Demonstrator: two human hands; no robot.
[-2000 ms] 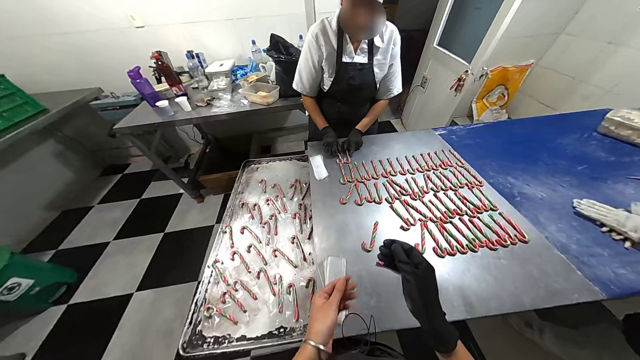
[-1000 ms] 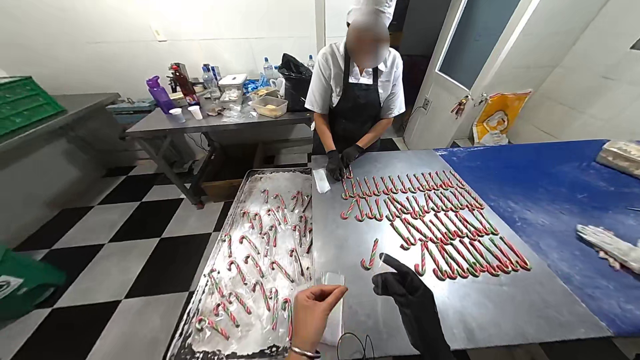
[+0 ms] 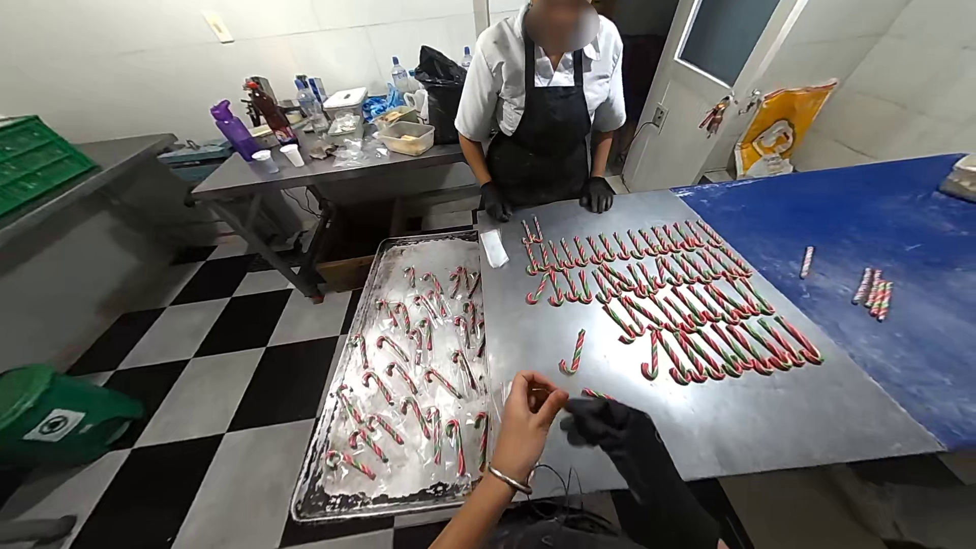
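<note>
My left hand, bare with a bracelet, has thumb and fingertips pinched together over the metal table; what lies between them is too small to tell. My right hand, in a black glove, is close beside it, and a red and green candy cane shows at its fingers. A single candy cane lies just beyond both hands. Rows of unwrapped candy canes cover the table's right part. Clear-wrapped canes lie in the metal tray at the left.
A co-worker in a black apron stands across the table, gloved hands near its far edge. A white packet lies at the far left corner. Striped sticks rest on the blue surface. A side table holds bottles and containers.
My right hand has come in to my left and now has a candy cane at its fingers. The co-worker's hands have moved apart. White gloves seen earlier on the blue surface are out of view.
</note>
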